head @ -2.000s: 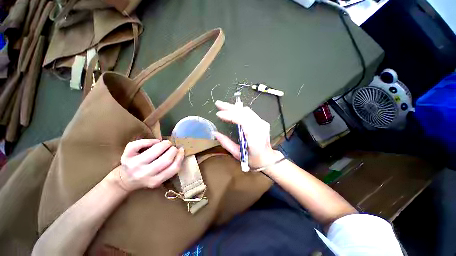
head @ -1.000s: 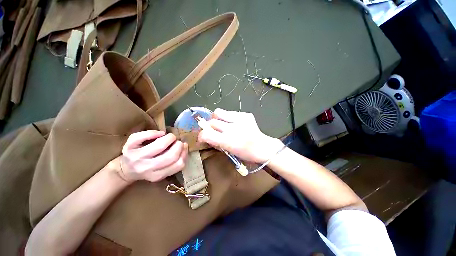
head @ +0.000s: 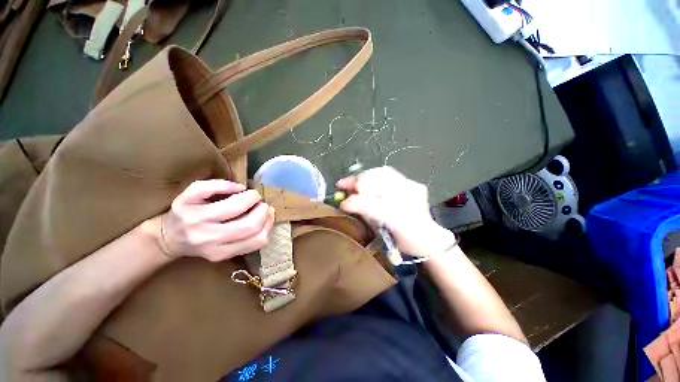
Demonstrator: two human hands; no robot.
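The tan-brown tote bag (head: 134,171) lies across my lap, its handle (head: 320,78) looping over the table. My left hand (head: 220,222) pinches the bag's top edge beside the handle base. A cream webbing strap end (head: 277,261) with a gold clasp (head: 246,280) hangs below it. My right hand (head: 391,205) is closed on a small tool with a yellow part (head: 340,196) showing at the fingertips, right of the bag edge. The slim pale pen-shaped tool (head: 388,245) also sits in that hand, its end showing near the wrist.
A round white pot (head: 291,176) stands just behind the bag edge. Loose threads (head: 373,130) lie on the dark green table (head: 447,82). Another brown bag (head: 156,22) is at the far left. A power strip (head: 496,19), a grey fan (head: 528,200) and a blue bin (head: 630,246) are right.
The yellow-black tool has left its place on the table, and a yellow part now shows in my right hand. That hand has moved right, away from the bag edge. My left hand still holds the edge.
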